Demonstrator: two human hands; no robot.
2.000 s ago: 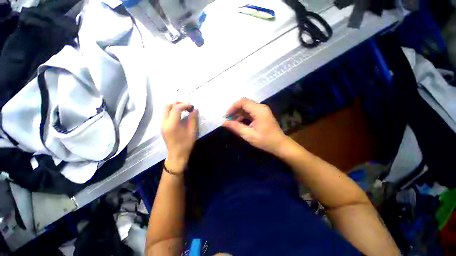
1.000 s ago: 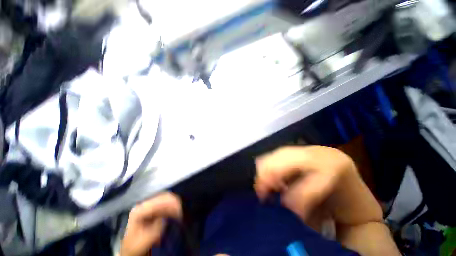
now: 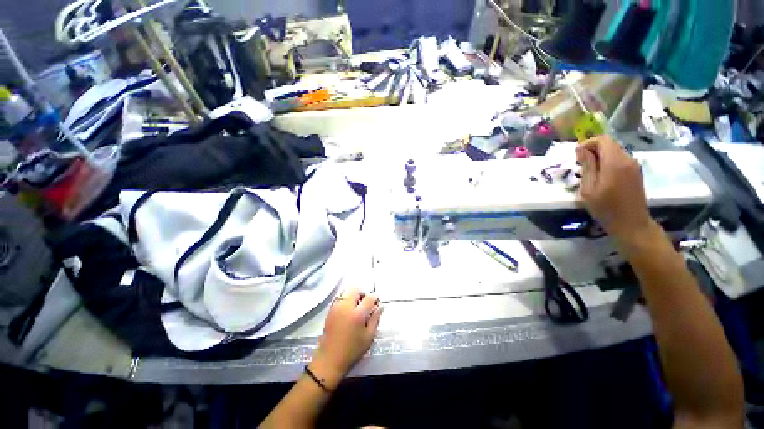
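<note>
My left hand (image 3: 350,331) rests on the table's front part, fingers curled; whether it holds something small is not clear. My right hand (image 3: 611,180) is raised over the top of the white sewing machine (image 3: 503,180), its fingertips close together beside a small patterned scrap or item (image 3: 561,174). I cannot tell whether the fingertips hold anything. The needle area (image 3: 415,239) is at the machine's left end. Light grey garment pieces with black stripes (image 3: 322,264) lie heaped left of my left hand.
Black scissors (image 3: 563,302) and a slim cutter (image 3: 500,255) lie in front of the machine. Black cloth (image 3: 209,159) is piled behind the grey garments. Dark and teal thread cones (image 3: 687,42) hang or stand at upper right. An orange item (image 3: 312,98) and cut pieces lie farther back.
The view has tilted up and now shows the whole machine. My hands have parted: the right has gone up over the machine, the left is back on the table.
</note>
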